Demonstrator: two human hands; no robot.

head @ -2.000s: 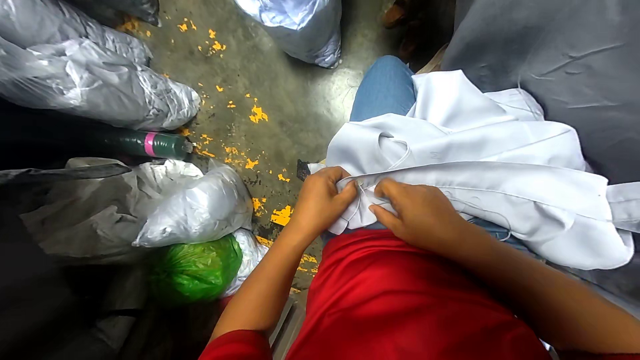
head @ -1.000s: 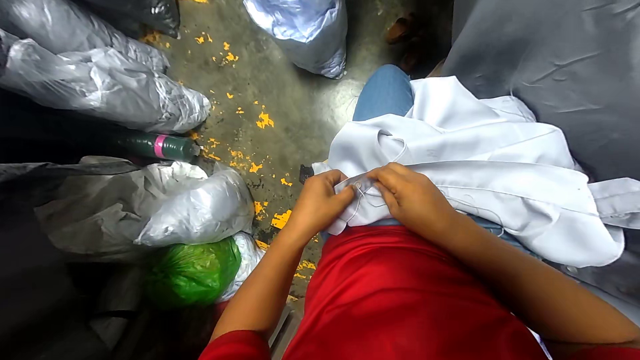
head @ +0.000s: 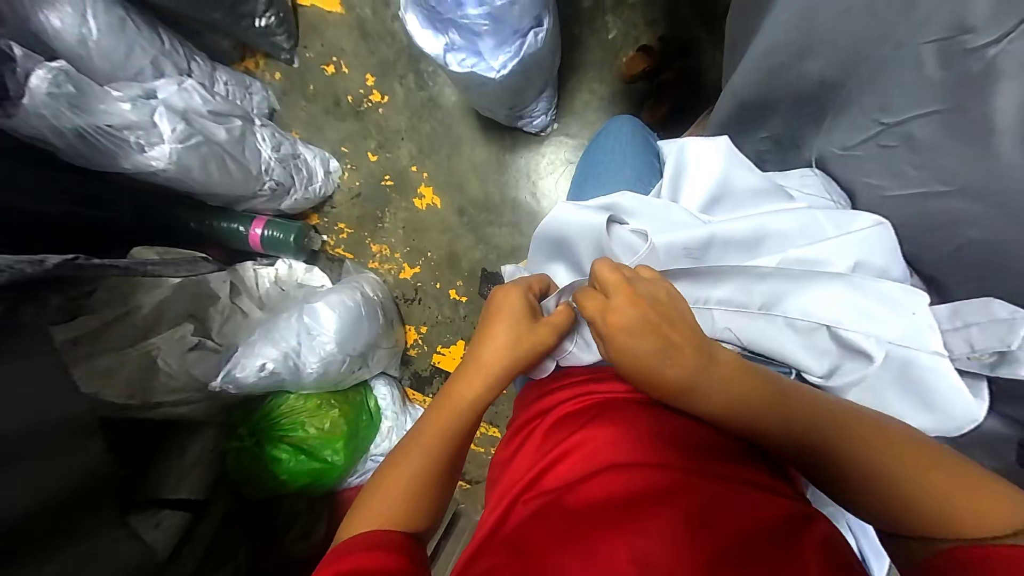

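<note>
A white fabric garment (head: 784, 296) with stitched seams lies across my lap, over blue jeans (head: 620, 160). My left hand (head: 520, 320) pinches the garment's edge between thumb and fingers at its left end. Close beside it, my right hand (head: 640, 320) grips the same edge, knuckles up, the fingertips partly hidden under the hand. A curved, seamed opening (head: 632, 240) in the cloth shows just above my hands. The rest of the garment spreads to the right, where a narrow strip of it (head: 984, 336) sticks out.
Filled plastic bags (head: 176, 136) and a green roll with a pink band (head: 276, 236) lie at the left. Below them are a white bag (head: 320, 336) and a green bag (head: 308, 440). Another filled bag (head: 500, 56) stands ahead on the floor. Grey fabric (head: 888, 120) hangs at the right.
Over the last second my two hands have shifted slightly on the garment's edge, and the right hand's fingers have curled down more over the cloth.
</note>
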